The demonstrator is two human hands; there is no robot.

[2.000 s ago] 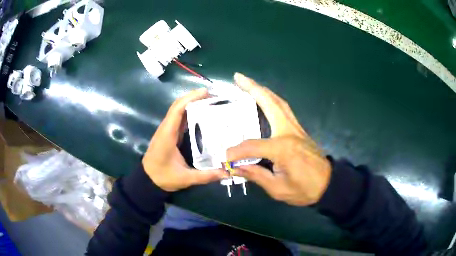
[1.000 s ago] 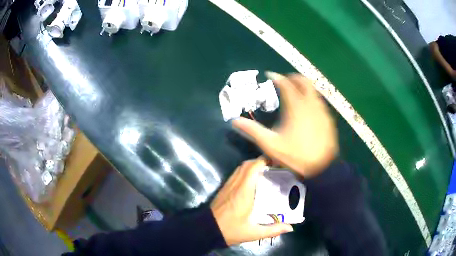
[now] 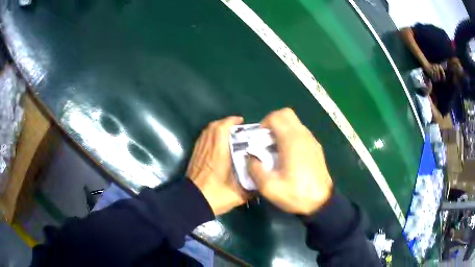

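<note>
A white housing (image 3: 244,174) is held upright between both hands at the centre of the view, above the dark green bench. Its open side faces up, and a white inner module (image 3: 256,142) with dark parts shows inside it. My left hand (image 3: 213,166) wraps the housing's left side. My right hand (image 3: 298,167) is on its right side, with fingers over the module; it is slightly blurred and covers part of both. Small prongs show dimly below the housing. Wires cannot be made out.
A cream rail (image 3: 312,86) curves between the bench (image 3: 130,57) and the brighter green belt (image 3: 333,47). A carton (image 3: 32,151) with clear plastic stands at the left. A person (image 3: 429,47) sits at the far right. White parts (image 3: 383,244) lie at lower right.
My right hand has brought the inner module from the bench to the housing. The housing is now turned open side up, and both hands are on it. The view has shifted right.
</note>
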